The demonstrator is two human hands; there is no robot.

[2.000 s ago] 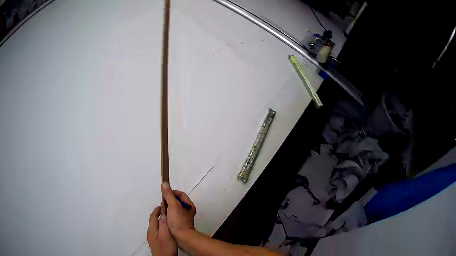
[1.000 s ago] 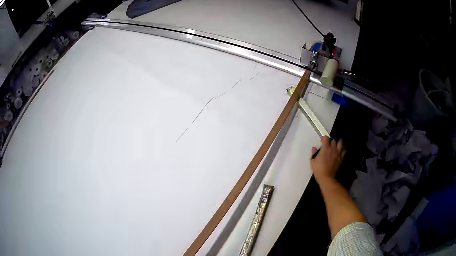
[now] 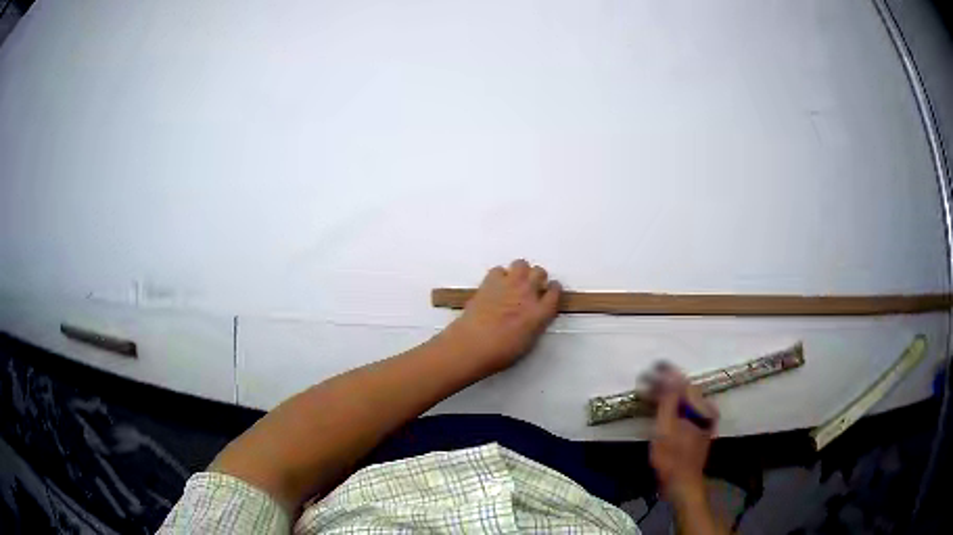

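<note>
The long brown wooden ruler (image 3: 731, 304) lies flat on the white table paper (image 3: 418, 125), roughly parallel to the near edge, its right end reaching the metal rail. My left hand (image 3: 512, 308) presses on it near its left end, fingers curled over it. My right hand (image 3: 679, 418) is at the near edge, partly blurred, with a blue pen (image 3: 694, 415) in it. Its fingertips are over the patterned silvery weight bar (image 3: 752, 370); whether they touch it I cannot tell.
A pale yellow-green strip (image 3: 869, 395) lies at the right near corner. A short grey-brown bar (image 3: 99, 340) lies near the left near edge. A metal rail (image 3: 925, 99) runs along the right end. A short dark line crosses the paper left of my arm.
The view has turned, so the ruler now runs sideways. My left hand has come into view onto the ruler. My right hand has moved from the pale strip to the patterned bar.
</note>
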